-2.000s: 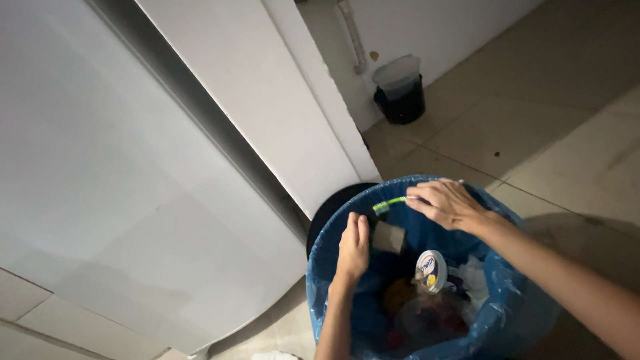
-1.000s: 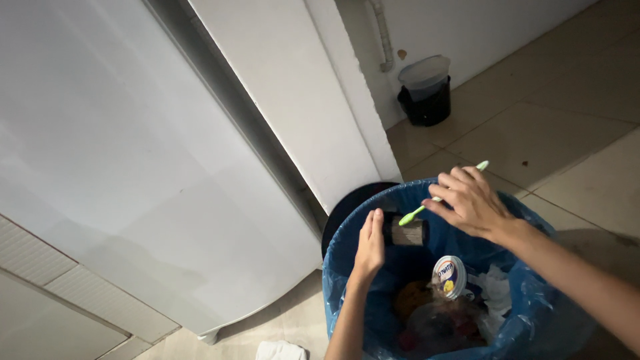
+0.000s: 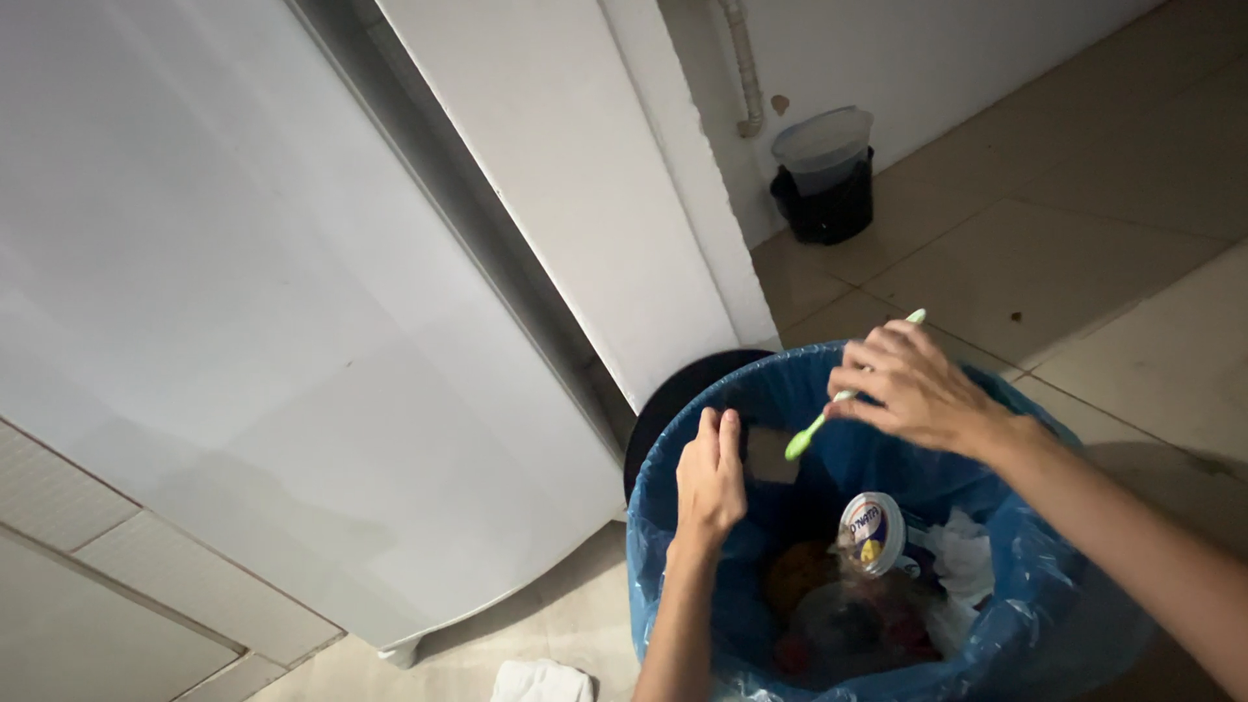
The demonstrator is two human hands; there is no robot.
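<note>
Over the bin lined with a blue plastic bag (image 3: 658, 478), my right hand (image 3: 907, 390) grips a light green toothbrush (image 3: 807, 439). Its head points down and left toward a small flat piece with a tan face and dark edge (image 3: 772, 456). My left hand (image 3: 712, 475) pinches that piece at its left side, fingers pointing up; the grip itself is partly hidden. The brush head is beside the piece, and contact between them cannot be told. Lower in the bin lie a printed plastic tub with a white lid (image 3: 871, 534) and crumpled white paper or plastic (image 3: 965, 565).
A large white appliance (image 3: 273, 322) stands at the left, beside a white wall edge (image 3: 604, 175). A black round lid (image 3: 682, 390) is behind the bin. A black bucket holding a clear container (image 3: 827, 200) stands by the far wall. A white cloth (image 3: 541, 681) lies on the tiled floor.
The toothbrush has turned in my right hand: two seconds ago its bristled head lay nearly level by my left fingers, and now it slants downward. The flat piece has changed its tilt.
</note>
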